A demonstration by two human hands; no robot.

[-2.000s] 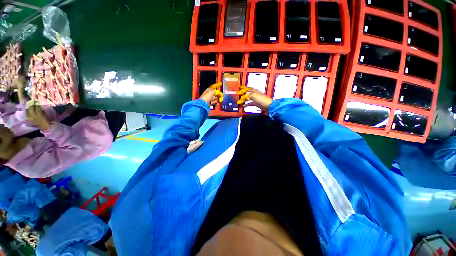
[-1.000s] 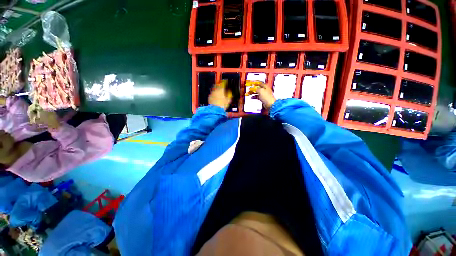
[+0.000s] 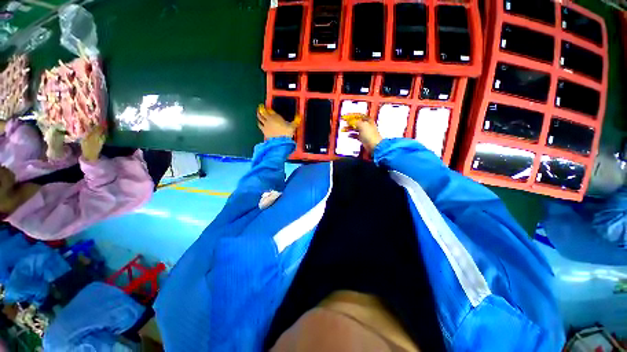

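A red phone tray lies in front of me, partly under another red tray. In its near row, three phones glow white; one lit phone is under my right hand. A dark phone lies in the slot to its left. My left hand, with yellow-orange finger cots, spreads over the leftmost near slot and the tray's left edge, partly covering a dark phone. My right hand rests its fingertips on the lit phone; it does not lift it.
Another red tray of dark phones lies at right. At left on the green bench are pinkish bundled parts and a crumpled clear bag. A person in pink sleeves handles the bundles. Red stool stands lower left.
The phone second from left went from lit to dark. My left hand has moved left from it to the leftmost slot. My right hand has shifted onto the lit phone in the middle slot.
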